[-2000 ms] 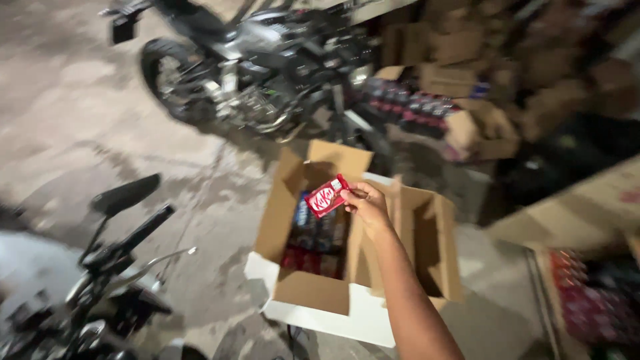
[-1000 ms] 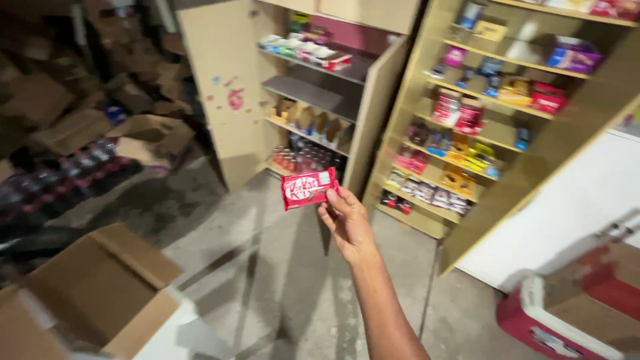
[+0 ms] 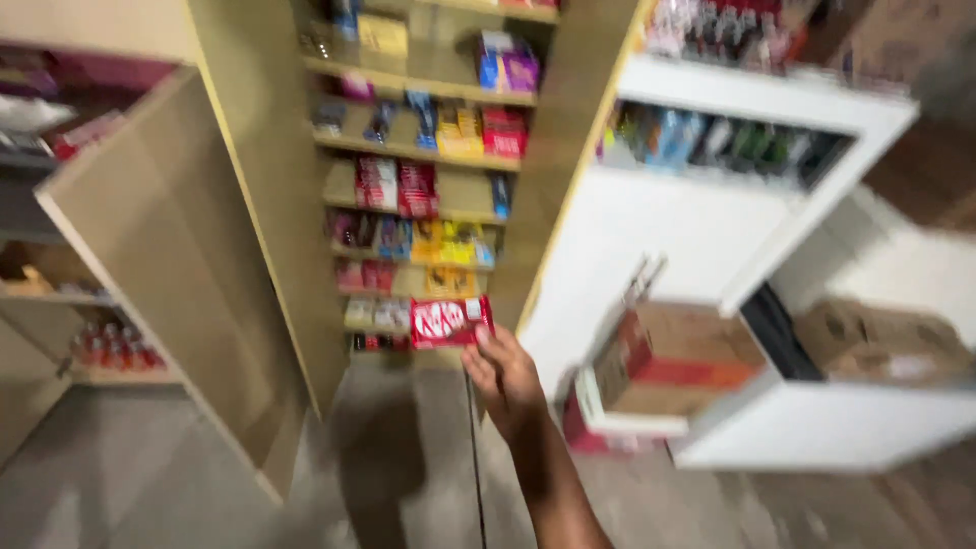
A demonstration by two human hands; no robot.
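Observation:
My right hand (image 3: 503,374) reaches up from the bottom of the view and pinches a red KitKat wrapper (image 3: 442,322) by its right end, between thumb and fingers. The wrapper is held level, in front of the lowest shelves of a tall yellowish cabinet (image 3: 435,151) with its doors open. Packets in red, yellow and blue stand on those shelves, among them red packets (image 3: 396,185) on a middle shelf and yellow packets (image 3: 451,242) below them. My left hand is not in view.
A wooden cabinet door (image 3: 171,252) stands open at the left, near bottles (image 3: 114,347) on a low shelf. At the right are a white cabinet (image 3: 648,229), a cardboard box (image 3: 686,343) on a red and white cooler (image 3: 602,427), and a white chest (image 3: 831,427).
The view has swung from the motorcycles and open carton to the shelves, which are now nearer. My right hand still holds the KitKat, which was above the open carton in the oldest frame.

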